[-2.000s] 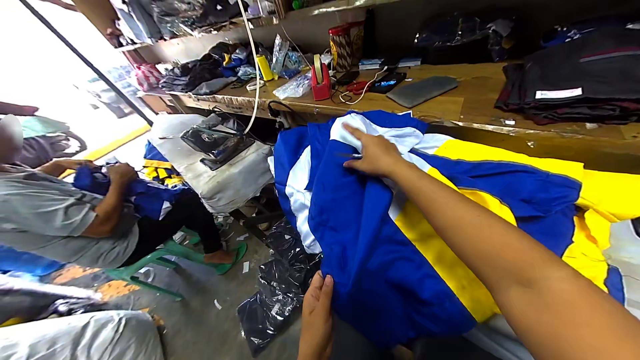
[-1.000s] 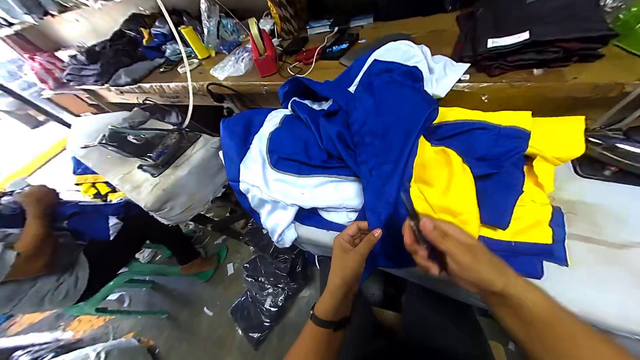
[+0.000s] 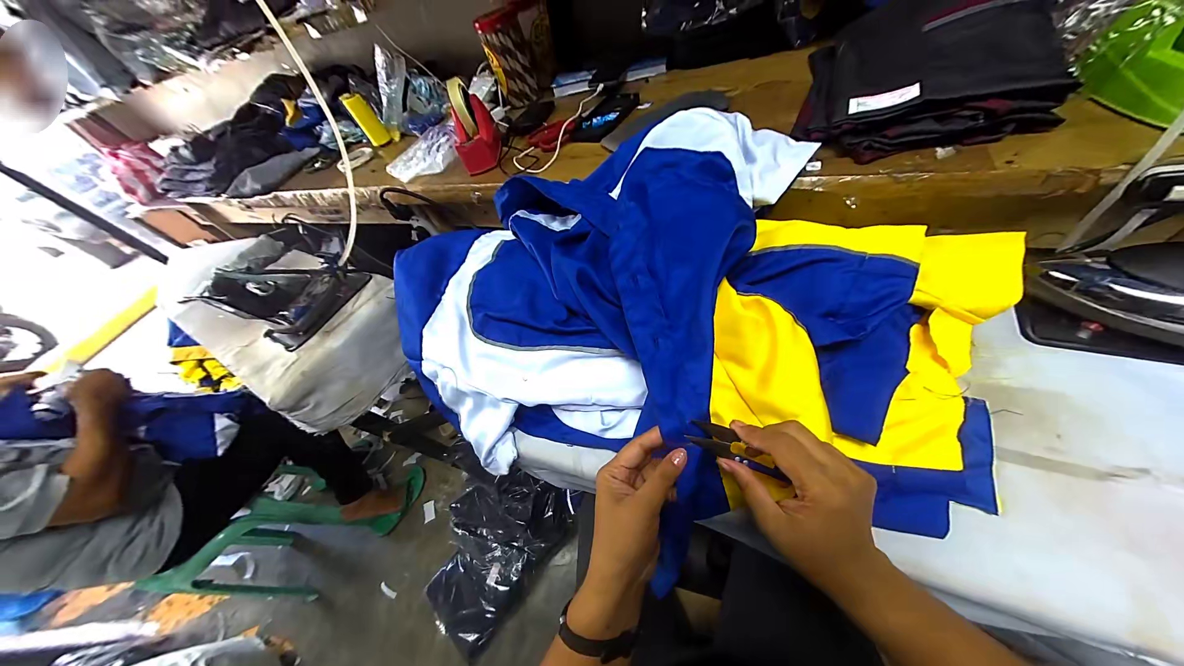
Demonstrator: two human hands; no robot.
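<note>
A blue and white garment point(image 3: 564, 305) lies spread over the near end of a padded white table, partly over a blue and yellow garment point(image 3: 777, 361). My left hand point(image 3: 638, 499) pinches the blue garment's lower edge between thumb and fingers. Close to its right, my right hand point(image 3: 805, 490) holds small thread snips point(image 3: 740, 450), whose parted blades point left at the blue cloth by my left fingertips. Whether the blades touch a thread cannot be made out.
An iron point(image 3: 1119, 287) rests on a dark pad at the right. Behind, a wooden shelf point(image 3: 768, 190) bears a red tape dispenser point(image 3: 474, 129) and folded dark garments point(image 3: 934, 74). Another iron point(image 3: 287, 287) stands on a padded board, left. A seated person point(image 3: 102, 499) handles blue cloth. Plastic-wrapped items point(image 3: 499, 546) lie below.
My right hand has come from the upper white part of the garment down beside my left hand, and now holds snips. My left hand now grips the blue edge. The view has shifted.
</note>
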